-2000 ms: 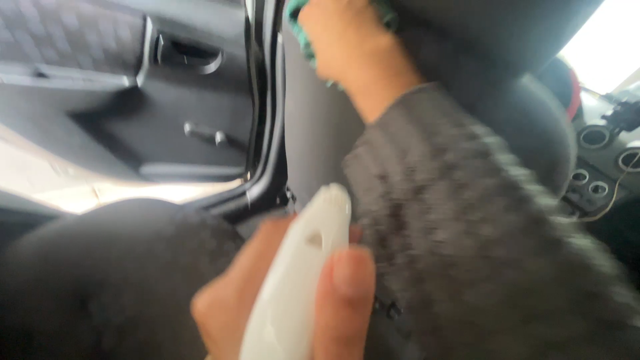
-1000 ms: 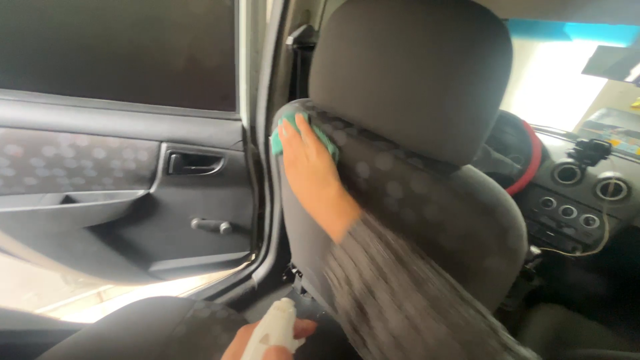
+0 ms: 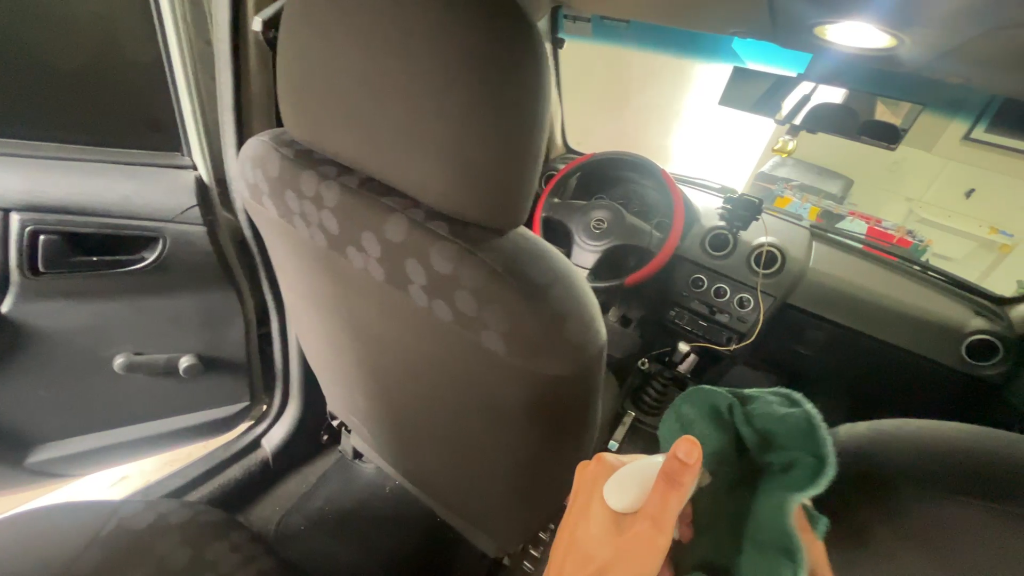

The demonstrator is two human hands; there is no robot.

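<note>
My left hand [image 3: 620, 516] is closed around a white plastic object [image 3: 632, 485], whose rounded end shows between thumb and fingers; the rest of it is hidden. My right hand [image 3: 810, 540], mostly hidden at the bottom edge, holds a green cloth [image 3: 760, 464], which hangs bunched right beside my left hand. Left of both hands stands the back of the front seat [image 3: 448, 344], dark fabric with pale round spots along its upper part. Its headrest [image 3: 416, 104] is above. Neither hand touches the seat.
The rear door panel [image 3: 120, 312], with handle and window crank [image 3: 160, 365], is on the left. Ahead are the red-rimmed steering wheel [image 3: 608, 220], the dashboard [image 3: 880, 280] with a phone mount and cable, and the gear lever [image 3: 684, 356]. Another seat [image 3: 936, 472] is at the right.
My right hand with the green cloth has left the seat back's upper left edge and come down to the right, beside my left hand. The view has swung right.
</note>
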